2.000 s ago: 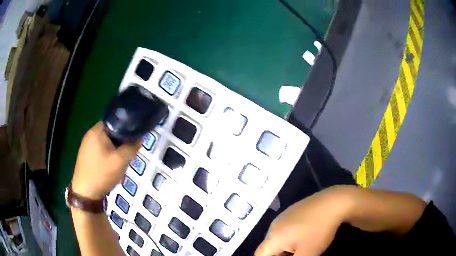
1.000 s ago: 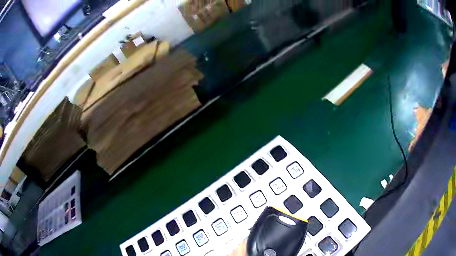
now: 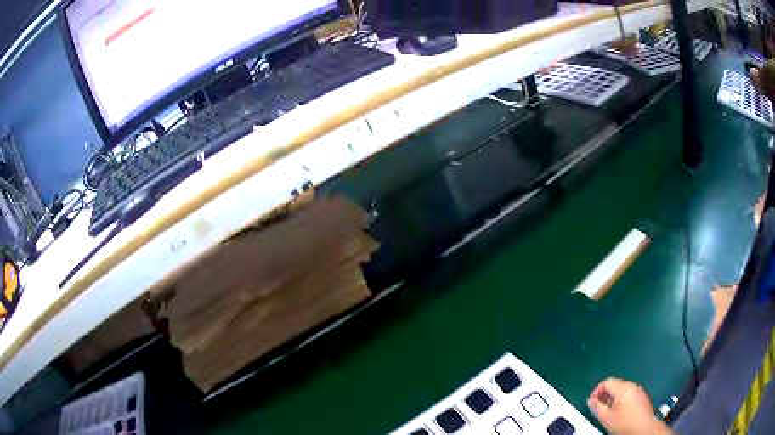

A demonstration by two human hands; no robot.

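Note:
The white tray [image 3: 552, 392], cut off by the bottom edge, holds small dark square units in some pockets. Other pockets show pale faces with thin dark outlines. My right hand [image 3: 627, 408] is at the tray's right side, partly cut off by the bottom edge, with its fingers curled. I cannot tell if it holds anything. My left hand and the black scanner are not in view.
A monitor [image 3: 170, 51], keyboard [image 3: 153, 161] and mouse [image 3: 427, 44] are on the shelf. Brown cardboard [image 3: 272, 289] lies below. A pale strip [image 3: 613, 263] lies on the green mat. Another tray [image 3: 106, 409] is at lower left. Another person's hand [image 3: 765, 78] is at far right.
The view has swung up and left to the monitor and keyboard. The scanner and the hand on it have left the picture. My right hand shows again beside the tray.

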